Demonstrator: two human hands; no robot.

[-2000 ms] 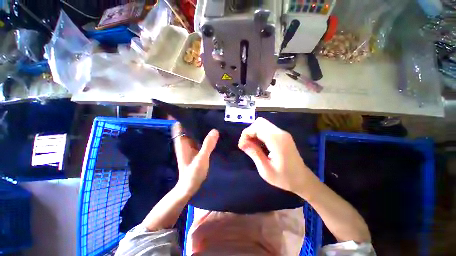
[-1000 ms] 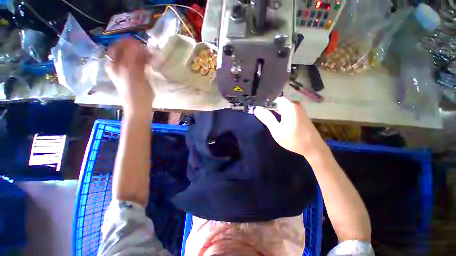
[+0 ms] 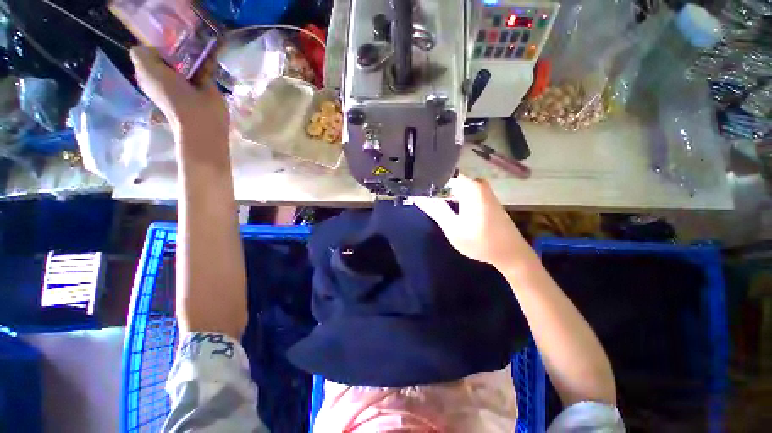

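A dark navy bucket hat [image 3: 415, 296] hangs from the button-sewing machine [image 3: 405, 139] down over my lap, its brim toward me. My right hand [image 3: 476, 221] is at the hat's top edge under the machine head, fingertips close to the clamp; the head and my fingers hide the contact point. My left hand [image 3: 184, 93] is raised at the upper left and holds a smartphone [image 3: 169, 32] with a pinkish screen.
A cream tray [image 3: 283, 123] with tan buttons [image 3: 325, 123] stands left of the machine. Right of it are a control panel [image 3: 510, 38], reddish-handled snips [image 3: 505, 161] and a button pile [image 3: 567, 106]. Blue crates [image 3: 140, 296] flank my lap; a pink cloth [image 3: 415, 408] lies below the hat.
The hat has come under the machine head, with my right hand at its top edge. My left hand has left the hat, moved up and left, and taken hold of the smartphone.
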